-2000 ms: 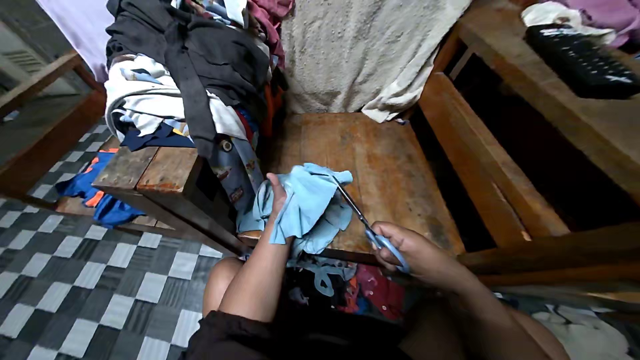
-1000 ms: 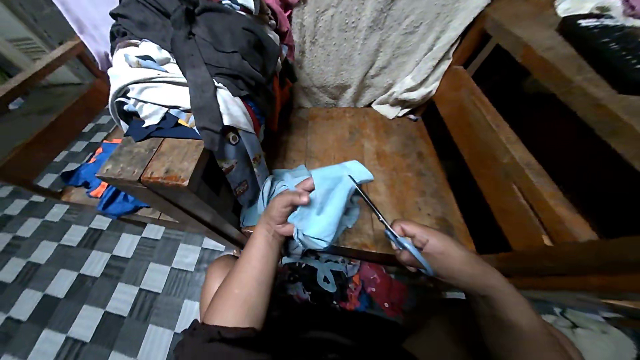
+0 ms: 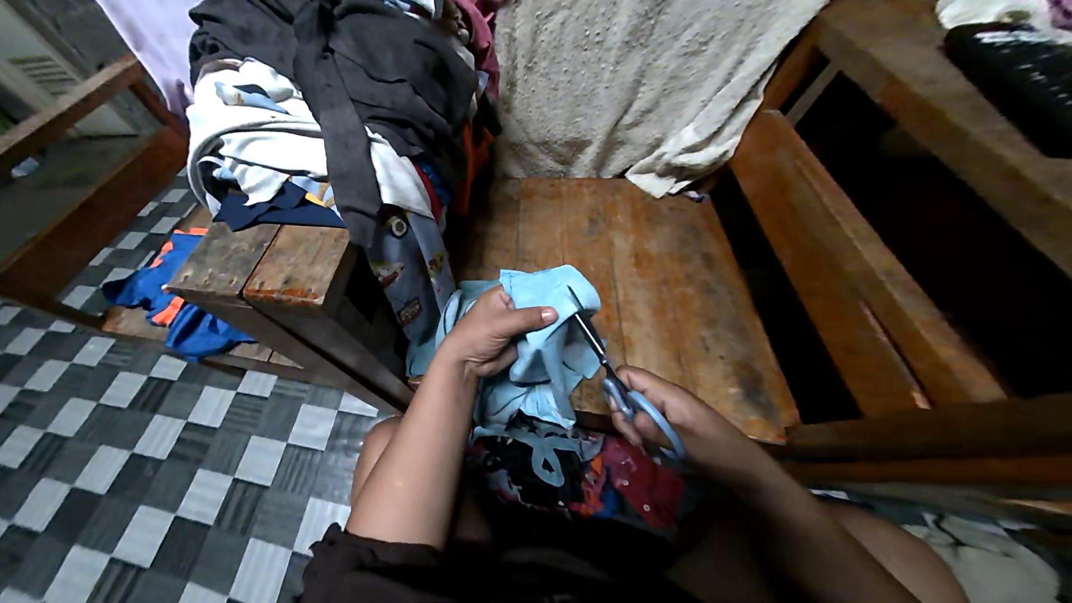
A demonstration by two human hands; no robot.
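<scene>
My left hand [image 3: 496, 333] grips a light blue cloth [image 3: 536, 368], thumb on top, above the front edge of a wooden seat. In my right hand [image 3: 666, 410] is a pair of scissors [image 3: 596, 343] with grey-blue handles. Their blades lie at the right part of the cloth, with the tips pointing up and left. The blades look slightly apart; whether cloth is between them is hard to tell. Patterned dark and red fabrics [image 3: 645, 481] lie at my lap below the cloth.
A heap of clothes [image 3: 394, 75] covers a wooden stand [image 3: 297, 264] at left. A beige cloth [image 3: 620, 75] hangs behind the wooden seat [image 3: 662, 276]. Blue and orange clothing [image 3: 201, 322] lies low at left. A black remote control [image 3: 1017, 79] rests on the right armrest.
The light blue cloth has been shifted and folded differently in my left hand. The scissors, away from my left fingers throughout, remain in my right hand at the cloth's right side.
</scene>
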